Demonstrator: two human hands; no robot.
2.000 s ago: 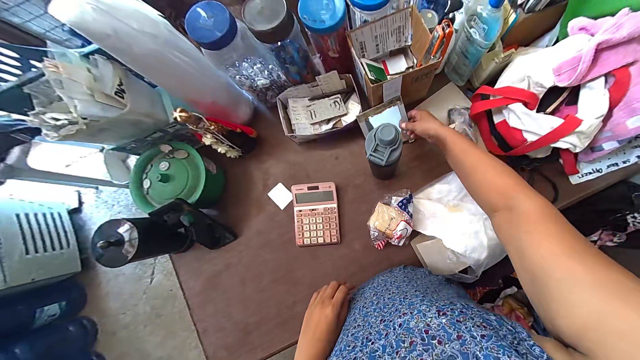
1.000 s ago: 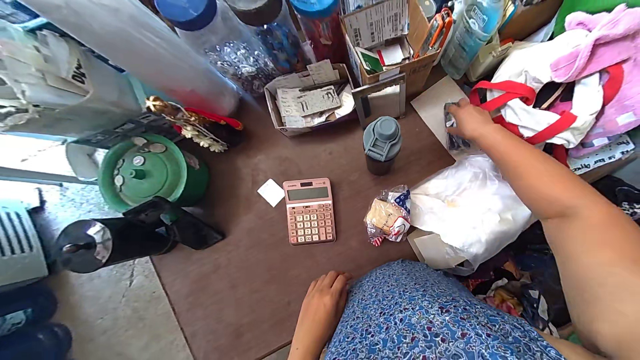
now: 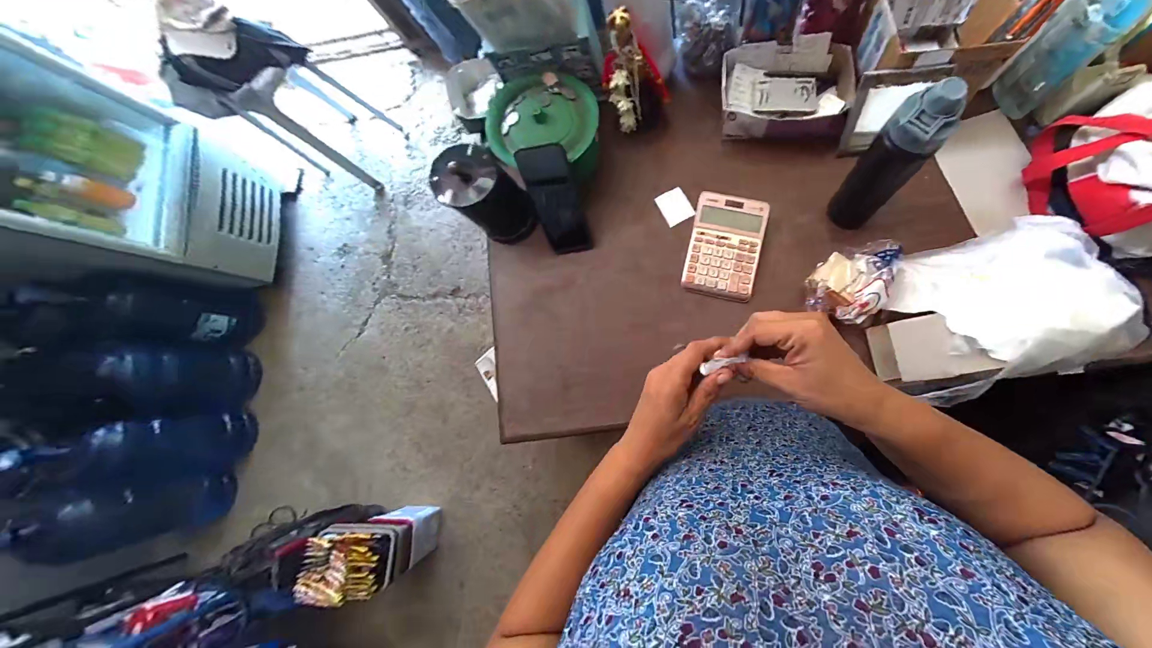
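Both hands meet over the front edge of the brown table [image 3: 585,360]. My left hand [image 3: 675,396] and my right hand [image 3: 801,364] pinch a small whitish object [image 3: 723,364] between their fingertips; what it is I cannot tell. Just beyond them lies a pink calculator [image 3: 726,246], with a white paper square [image 3: 674,207] at its left. To the right of the calculator stands a dark bottle with a grey lid [image 3: 898,151]. A clear packet of food [image 3: 853,281] lies beyond my right hand, beside a white plastic bag [image 3: 1035,288].
At the table's back left are a green lidded pot [image 3: 543,117], a black cylinder [image 3: 483,193] and a black phone-like device [image 3: 553,198]. A box of papers [image 3: 787,90] and a picture frame [image 3: 891,103] stand behind. Large blue water bottles [image 3: 135,396] lie at left.
My right hand has come back from the far right of the table to meet my left hand, and both now hold the small whitish object. The view has swung to the left.
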